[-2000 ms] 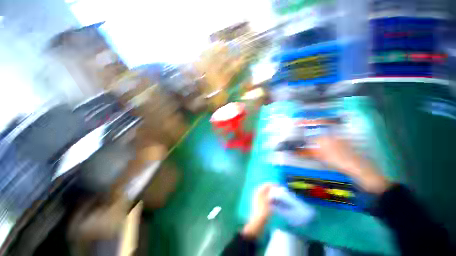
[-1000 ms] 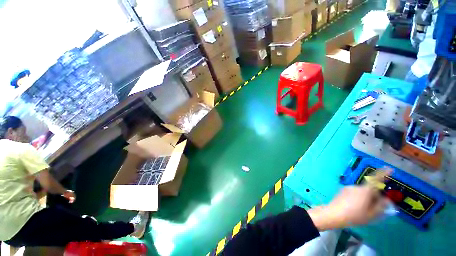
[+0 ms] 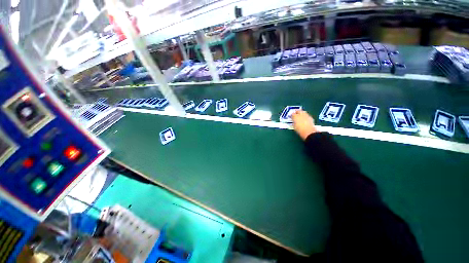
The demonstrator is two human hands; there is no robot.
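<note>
My right hand [image 3: 303,123] reaches from the lower right across the conveyor belt [image 3: 226,169], its fingers on the edge of a housing panel [image 3: 289,113] that lies by the white dividing strip. The fingertips partly cover this panel, and whether they are closed on it is hard to tell. More panels with pale rims and dark middles lie in a row along the strip, such as one to the right [image 3: 333,111]. A single panel [image 3: 167,135] lies on the near part of the belt. My left hand is out of the picture.
The blue control box [image 3: 43,128] stands close at the left. Below it are the turquoise bench [image 3: 169,208] and the silver perforated plate [image 3: 134,232]. Stacked trays [image 3: 355,55] stand on the belt's far side. A white post [image 3: 149,64] rises by the strip.
The view has swung from the bench, red stool and cartons to the conveyor. The right hand is now out over the belt at a panel. The hand seen over the press base earlier is gone from there.
</note>
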